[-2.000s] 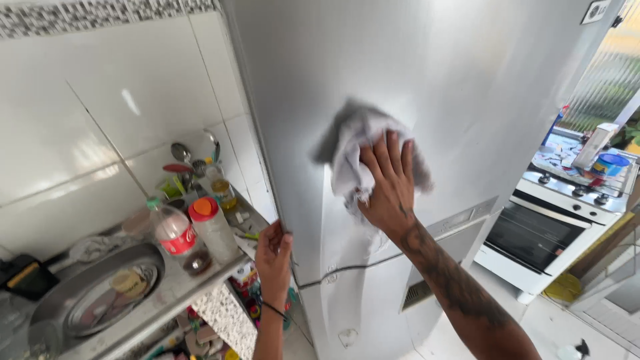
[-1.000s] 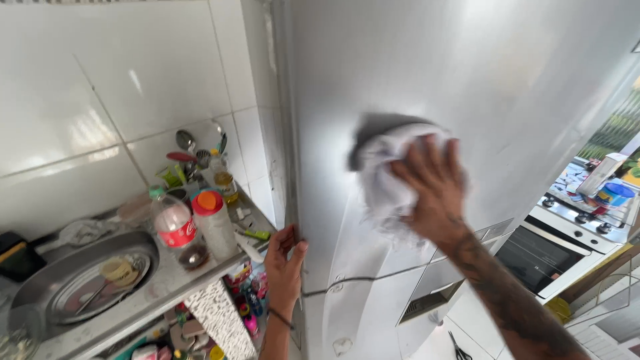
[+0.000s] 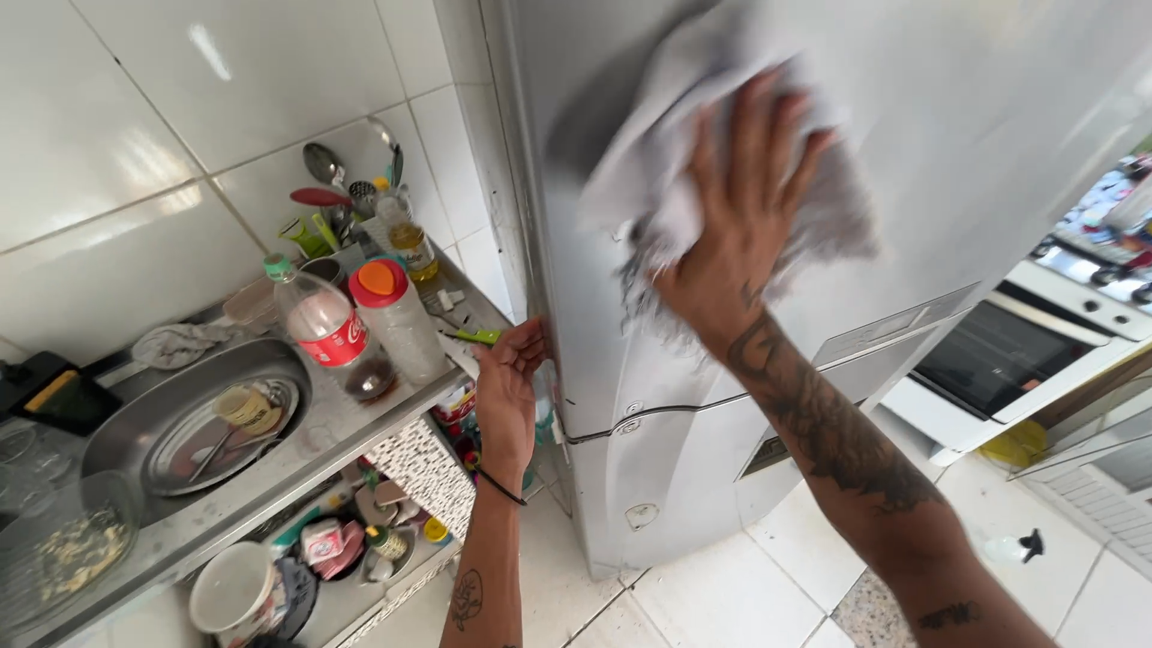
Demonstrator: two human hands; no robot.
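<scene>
A silver refrigerator fills the middle of the head view. My right hand presses a light grey cloth flat on its upper door, fingers spread and blurred by motion. Lower and to the left, my left hand rests against the refrigerator's left edge, fingers bent, with no object seen in it. Just beside those fingertips lies a green-handled utensil on the counter. A dark seam runs between the upper and lower doors.
At left, a steel counter holds a cola bottle, a red-lidded container, an oil bottle and a sink with dishes. Shelves below hold packages. A white stove stands at right; a spray bottle is on the tiled floor.
The right hand and cloth have moved over the upper door, staying against it. The left hand remains at the refrigerator's left edge. The view has shifted.
</scene>
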